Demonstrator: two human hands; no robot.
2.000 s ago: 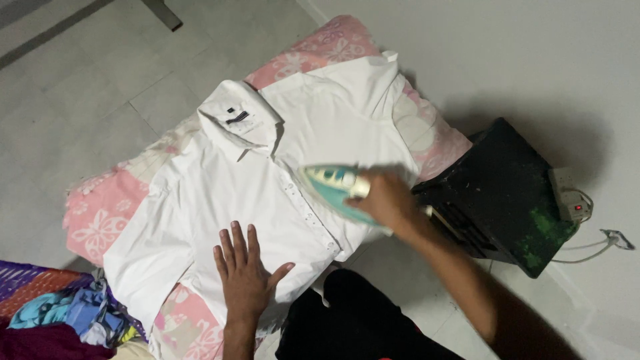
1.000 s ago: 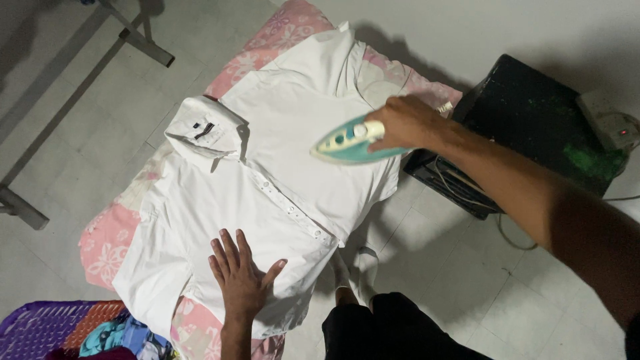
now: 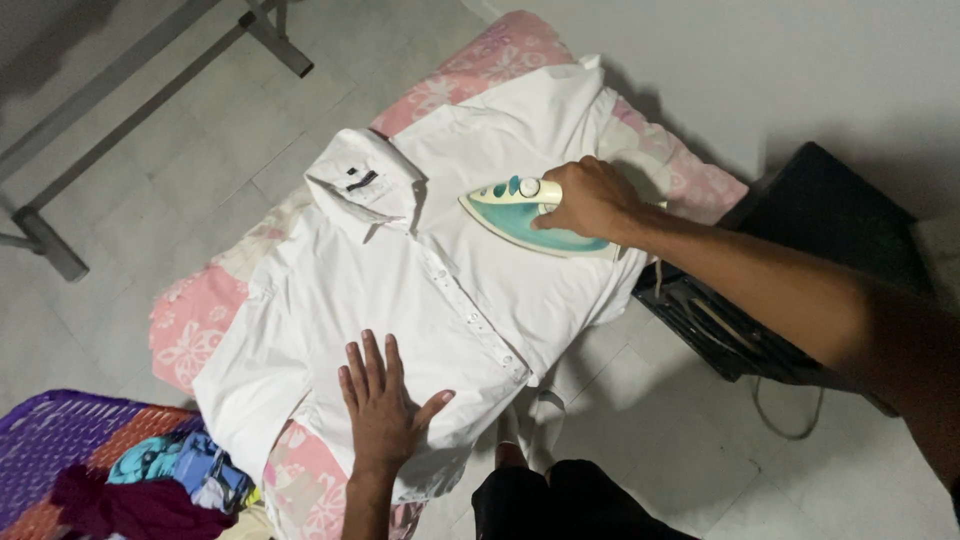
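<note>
A white button-up shirt (image 3: pixel 330 292) lies spread, front up, over a pink floral cloth (image 3: pixel 196 322) on a raised surface. Its collar points to the upper left, and the button placket runs down toward my knees. My right hand (image 3: pixel 592 199) grips the handle of a teal and cream clothes iron (image 3: pixel 525 217). The iron rests on the shirt to the right of the placket, its tip toward the collar. Flat on the lower front of the shirt, left of the placket, lies my left hand (image 3: pixel 386 412), fingers spread, holding nothing.
A purple and orange woven basket (image 3: pixel 52 420) with bundled clothes (image 3: pixel 150 502) stands at the lower left. At the right is a black box-like object (image 3: pixel 825 202) with a cord (image 3: pixel 787 435) hanging below. Metal frame legs (image 3: pixel 150 112) cross the upper left floor.
Two seconds ago the iron was over the button placket; it is now to the right of it, nearer the chest, still in my right hand. My left hand stays flat on the shirt.
</note>
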